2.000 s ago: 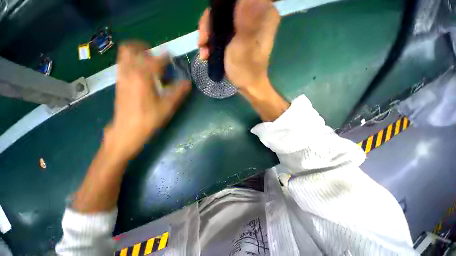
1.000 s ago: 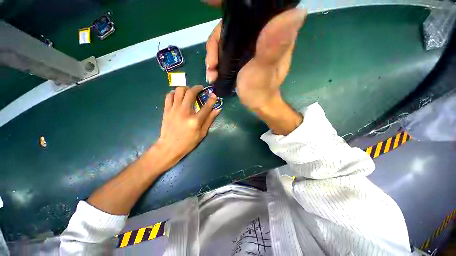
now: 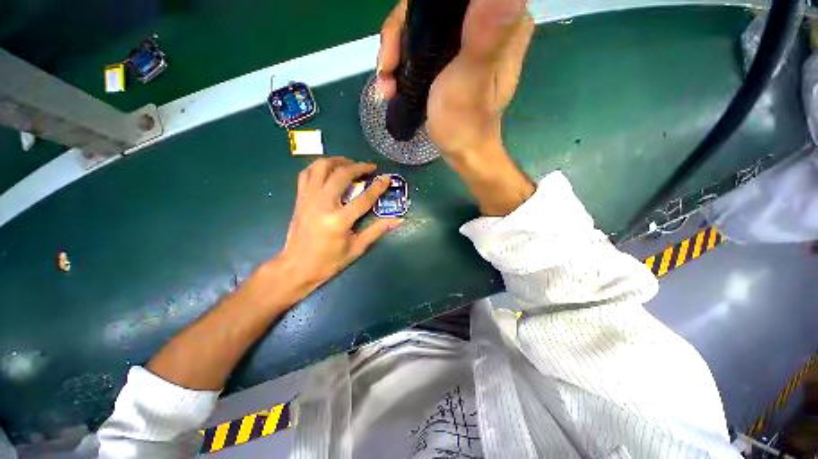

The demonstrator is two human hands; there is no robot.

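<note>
My left hand [image 3: 327, 220] holds an open smartwatch housing [image 3: 392, 197] with a blue circuit board against the green bench, fingers on its left side and edges. A pale battery shows partly under my fingers. My right hand [image 3: 471, 99] grips the thick black electric screwdriver [image 3: 422, 76] upright. Its lower end is over the round grey speckled screw plate [image 3: 377, 121]; the bit tip is hidden. A second open housing [image 3: 292, 105] lies by the rail, its white battery [image 3: 307, 142] with a yellow edge just below it.
A pale metal rail [image 3: 215, 94] with a bracket [image 3: 146, 124] crosses behind. Beyond it lie another housing [image 3: 147, 60] and battery [image 3: 114, 78] on the conveyor. A black cable [image 3: 726, 125] curves at right by clear plastic bags [image 3: 762, 211]. An orange-brown scrap [image 3: 63, 262] lies at left.
The screwdriver has moved from the held housing up to the screw plate, which now shows. My left hand has kept hold of the housing, now uncovered. Earlier, both hands were further up the bench.
</note>
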